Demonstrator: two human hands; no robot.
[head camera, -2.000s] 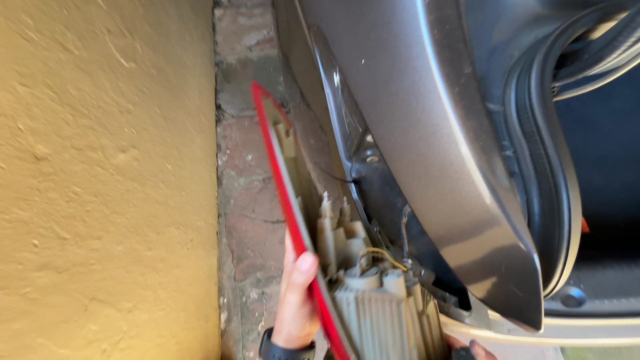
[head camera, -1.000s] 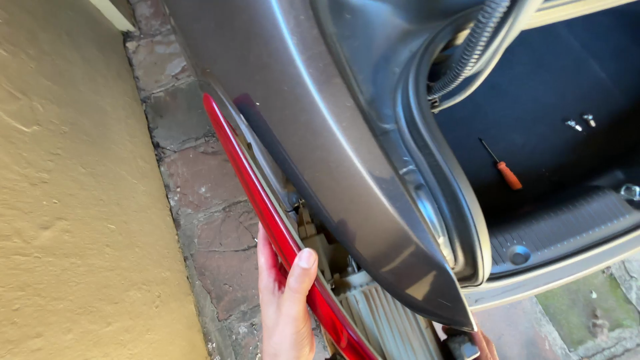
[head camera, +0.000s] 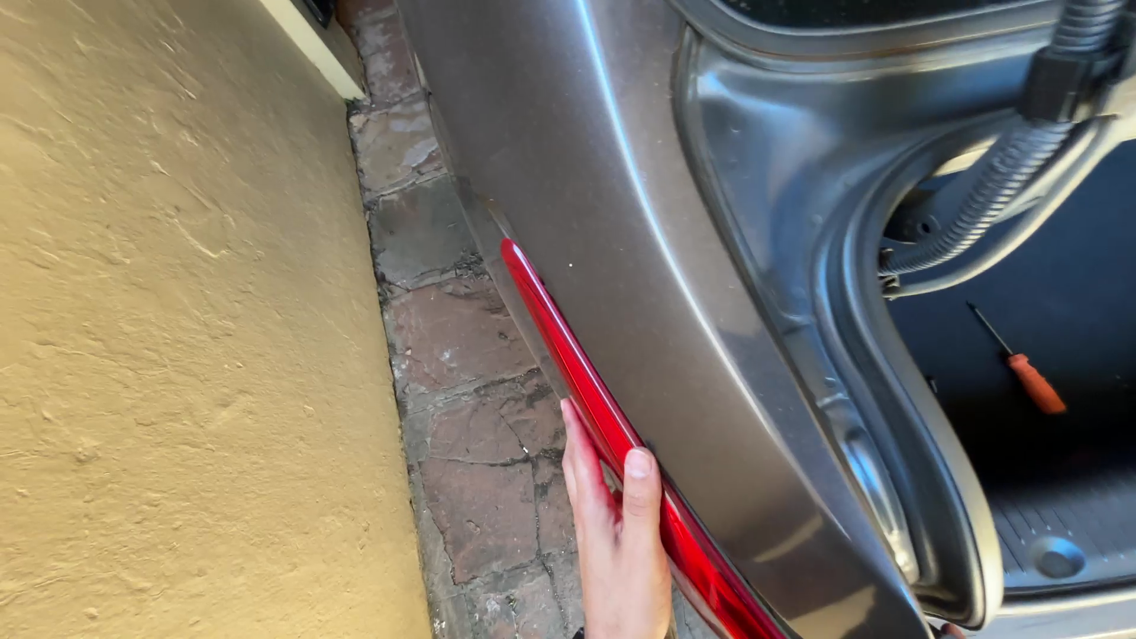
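My left hand (head camera: 621, 541) grips the outer edge of a car's red tail light (head camera: 586, 382), thumb on the lens and fingers behind its outer side. The tail light lies along the edge of the grey-brown rear body panel (head camera: 657, 293), with its pointed end toward the front of the car. Its back side and bulb housing are hidden. Of my right hand only a fingertip (head camera: 952, 630) shows at the bottom edge, by the panel's lower corner; what it touches cannot be seen.
A rough yellow wall (head camera: 195, 337) stands close on the left, with stone paving (head camera: 470, 426) between it and the car. In the open trunk on the right lies an orange-handled screwdriver (head camera: 1034, 382). A corrugated cable conduit (head camera: 1003, 195) hangs over the trunk opening.
The tail light, held away from the car with its back housing showing, has moved in against the body panel, and that housing is now out of sight. The view has shifted.
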